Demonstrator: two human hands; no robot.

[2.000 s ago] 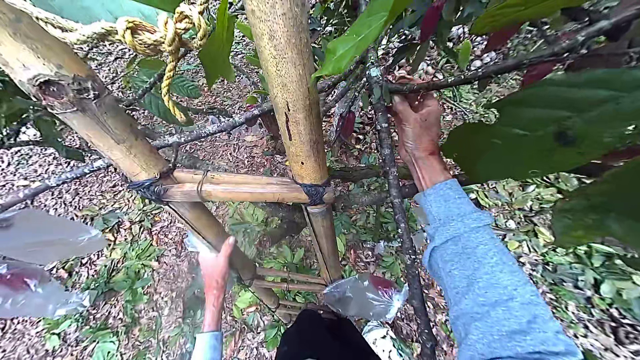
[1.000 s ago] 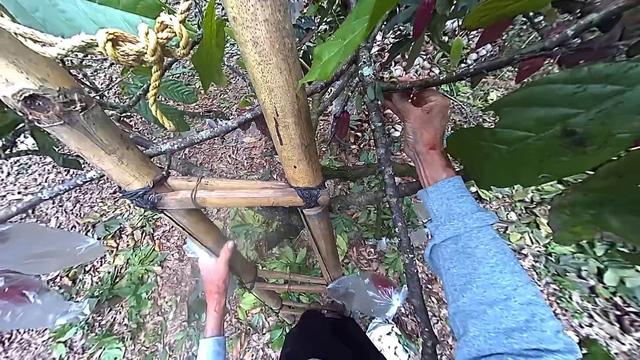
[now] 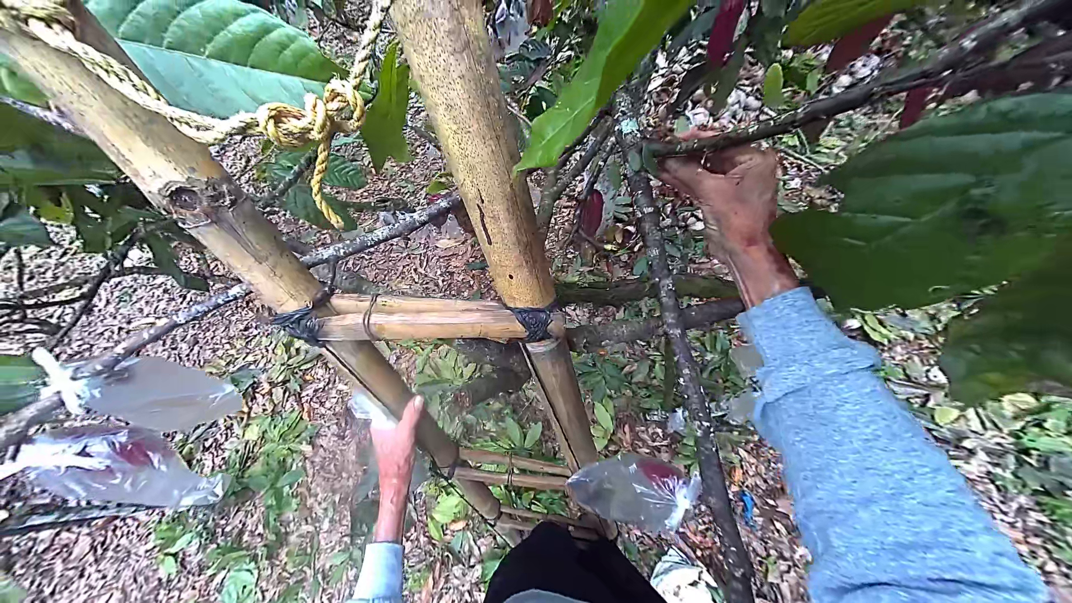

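My right hand [image 3: 729,188], in a blue-grey sleeve, is at the upper right with its fingers curled around a thin dark branch [image 3: 837,105] near its fork with a lichen-spotted branch [image 3: 662,276]; the fingertips are partly hidden. Lower down, my left hand [image 3: 395,435] rests by the left pole of a bamboo ladder [image 3: 368,368], with pale plastic at its fingers; whether it grips the pole or the plastic is unclear. A bamboo rung [image 3: 427,322], tied with black cord, joins the two poles. One clear plastic bag [image 3: 632,490] hangs beside the right pole.
A knotted yellow rope [image 3: 314,117] is tied at the upper left. Clear bags [image 3: 167,394] hang on a branch at the left. Large green leaves [image 3: 930,201] cover the right side. Leaf litter and low plants lie below, near my dark-clothed leg [image 3: 569,565].
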